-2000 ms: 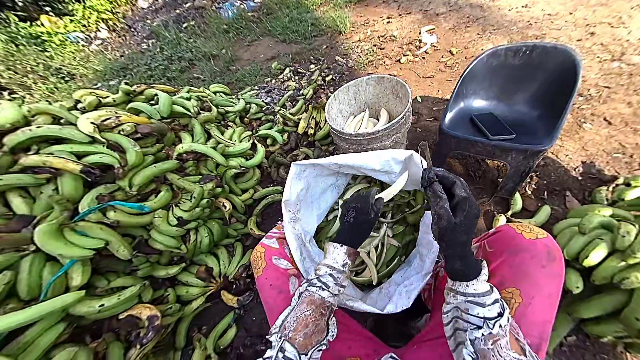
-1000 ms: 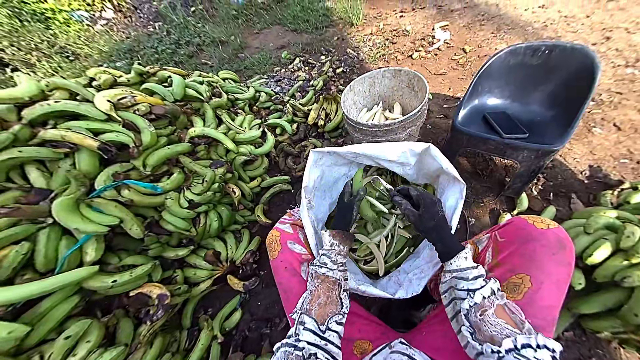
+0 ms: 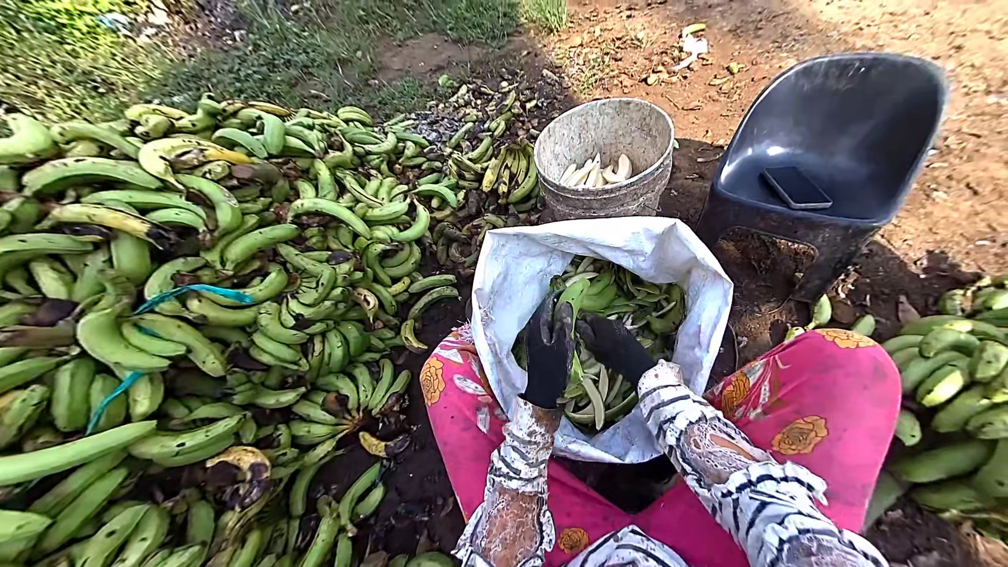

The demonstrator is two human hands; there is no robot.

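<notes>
Between my knees a white woven sack (image 3: 602,236) stands with its mouth wide, full of green plantain peels (image 3: 646,315). My left hand (image 3: 549,350), in a black glove, is inside the mouth on the left, its fingers around a green plantain (image 3: 575,295) held roughly upright. My right hand (image 3: 616,346), also black-gloved, touches the lower part of that plantain from the right; its fingertips are partly hidden, and whether it grips a tool cannot be told. Just beyond the sack, a dirty whitish bucket (image 3: 606,203) holds several peeled plantains (image 3: 597,172).
A big heap of green plantains (image 3: 260,244) covers the ground at left, with blue strips (image 3: 193,291) among them. A black plastic chair (image 3: 835,142) with a phone (image 3: 795,189) on it stands at the back right. More green plantains (image 3: 957,370) lie at the right edge.
The pale peeled plantain held over the sack two seconds ago is out of my hands. The knife seen then in my right hand no longer shows. A green plantain is now between my hands.
</notes>
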